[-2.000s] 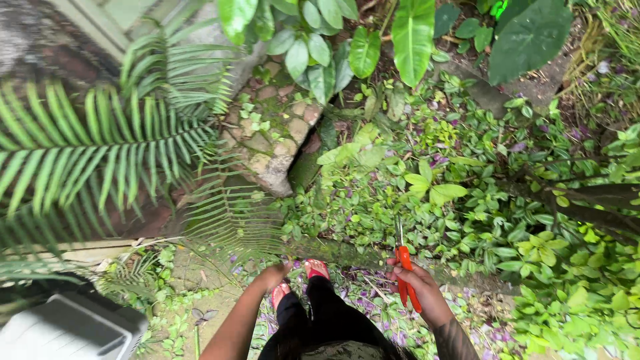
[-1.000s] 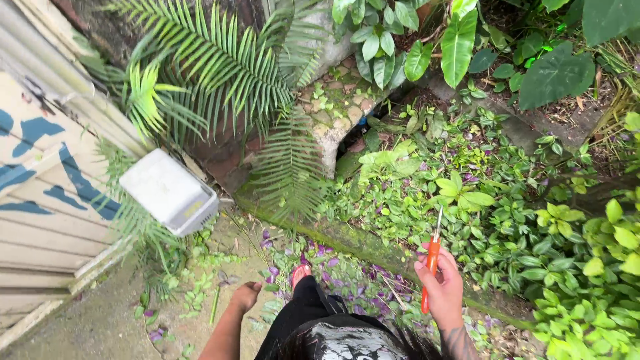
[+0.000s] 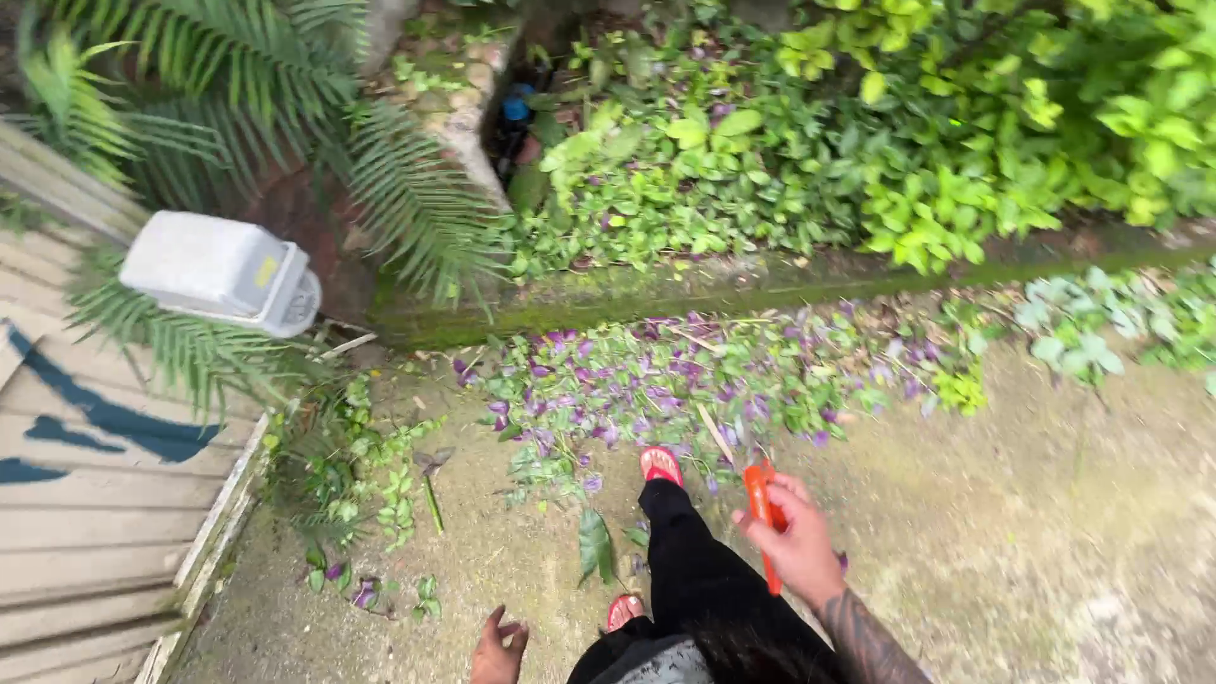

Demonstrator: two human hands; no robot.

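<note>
My right hand, at the lower right of centre, holds a cutting tool with orange-red handles, which look like pruning shears. Its metal tip points up towards the cut plants and is blurred. Low in the view, my left hand hangs with bent fingers apart and nothing in it. Purple and green plant cuttings lie along the foot of a mossy curb, just ahead of my feet in red flip-flops. Beyond the curb grows a bed of leafy green plants.
A white plastic housing stands at the left beside fern fronds. The slatted wall, with blue paint marks, fills the lower left. A blue object sits in a dark gap by the stone block. Concrete ground spreads at the right.
The view has shifted a lot towards the ground by the curb. My feet are now apart, one well ahead of the other. The orange-red tool stays in my right hand.
</note>
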